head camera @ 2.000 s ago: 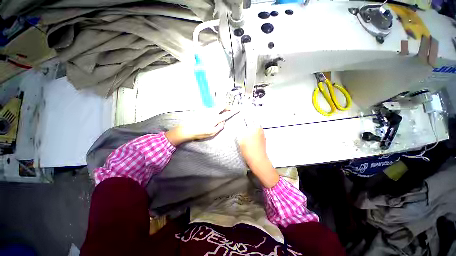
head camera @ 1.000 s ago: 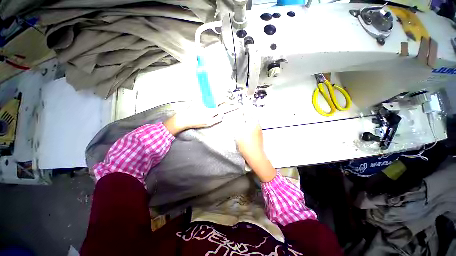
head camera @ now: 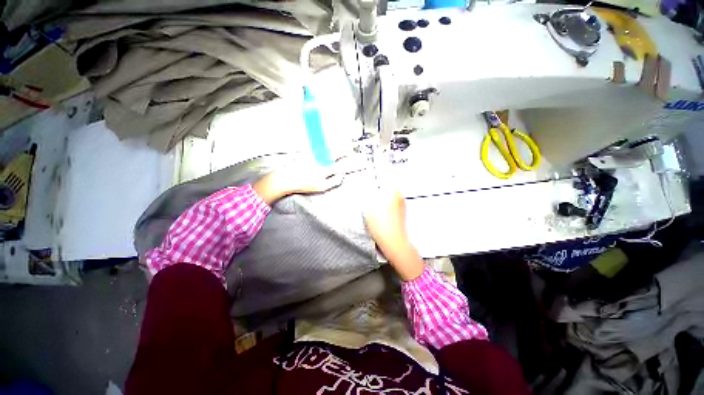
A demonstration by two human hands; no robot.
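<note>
The garment piece [head camera: 309,239], grey-khaki cloth, lies on the white machine bed and hangs into my lap. My left hand [head camera: 297,180] lies on it, palm down, fingertips just left of the presser foot [head camera: 374,146]. My right hand [head camera: 387,220] rests on the cloth's right edge in front of the foot; its fingers are washed out by glare. Whether the fingers of either hand pinch the cloth cannot be made out. The light-blue strip [head camera: 316,131] hangs left of the needle bar. The needle and stitch line are lost in the glare.
The white sewing machine [head camera: 478,69] spans the back. Yellow-handled scissors [head camera: 509,150] lie on the bed right of the foot. A black metal mechanism [head camera: 598,197] is at the bed's right end. A khaki cloth heap [head camera: 177,62] lies behind left, another [head camera: 633,308] low right. A white sheet [head camera: 116,189] is left.
My left hand has moved slightly left and lies flatter, and the cloth by it has shifted and refolded. My right hand has moved very little.
</note>
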